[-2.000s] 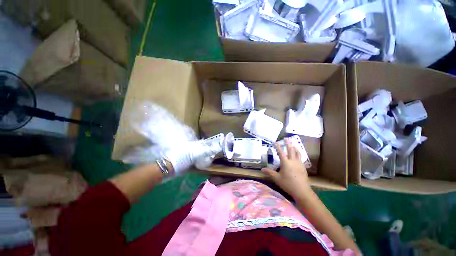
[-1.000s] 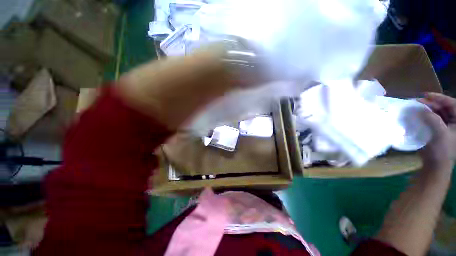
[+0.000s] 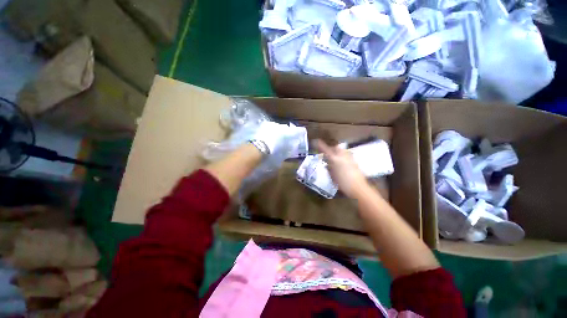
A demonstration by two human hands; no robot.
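My left hand (image 3: 276, 139), in a white knitted glove, is over the left part of the working carton (image 3: 418, 180). It is closed on a bunch of clear bags (image 3: 239, 127); a white part (image 3: 300, 140) shows at its fingertips. My bare right hand (image 3: 342, 165) is blurred, among the white parts in the same carton. One white part (image 3: 318, 177) lies just left of it and another (image 3: 373, 158) just right of it. Whether my right fingers grip a part cannot be told. A brown sheet (image 3: 273, 202) lies under the parts.
The right carton (image 3: 541, 161) holds loose white parts (image 3: 475, 186). The far carton (image 3: 336, 86) is heaped with white parts (image 3: 329, 59) and a whitish bag (image 3: 516, 59). A long flap (image 3: 168, 149) opens left. A black fan (image 3: 13, 136) and brown sacks (image 3: 59, 74) stand left.
Both hands have come back from the right carton into the working carton. The white parts held over the right carton are released; more parts lie in it than two seconds before.
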